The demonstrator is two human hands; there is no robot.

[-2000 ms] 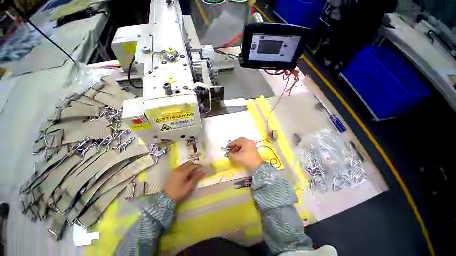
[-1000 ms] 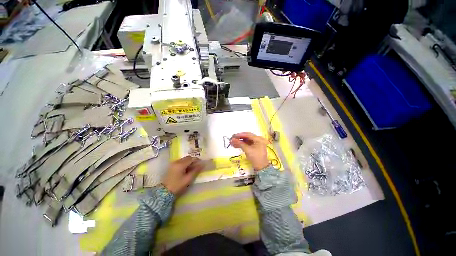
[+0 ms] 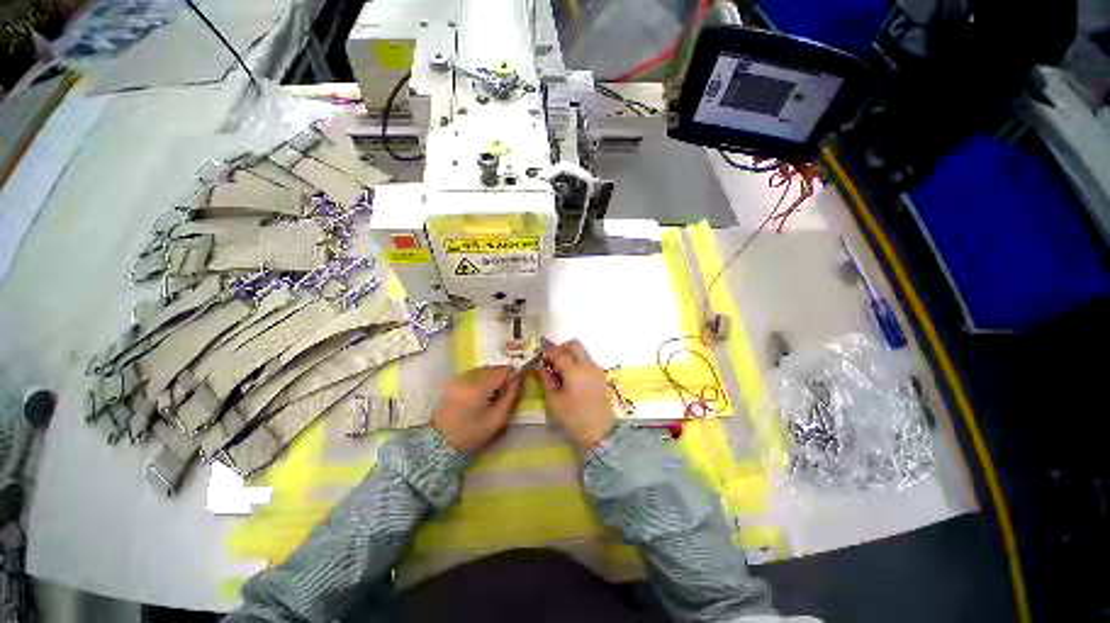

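Observation:
My left hand (image 3: 475, 408) and my right hand (image 3: 578, 387) meet just in front of the sewing head (image 3: 493, 250). My left hand pinches a grey-beige webbing strap (image 3: 408, 411), whose other end, with a rectangular buckle (image 3: 359, 416), sticks out to the left. My right fingertips close on a small metal fitting at the strap's end; the fingers mostly hide it. The presser clamp (image 3: 517, 331) is just beyond my fingertips. A small metal hook (image 3: 621, 392) lies right of my right hand.
Finished straps (image 3: 244, 329) lie fanned at left. A clear bag of silver hooks (image 3: 852, 420) and a blue-handled tool (image 3: 886, 323) are at right. Red thread (image 3: 691, 371) lies on the yellow-taped surface. The control panel (image 3: 767, 95) stands upper right.
My right hand has moved left with the metal fitting and now meets my left hand at the strap end. The camera view has shifted, so the scene sits farther right.

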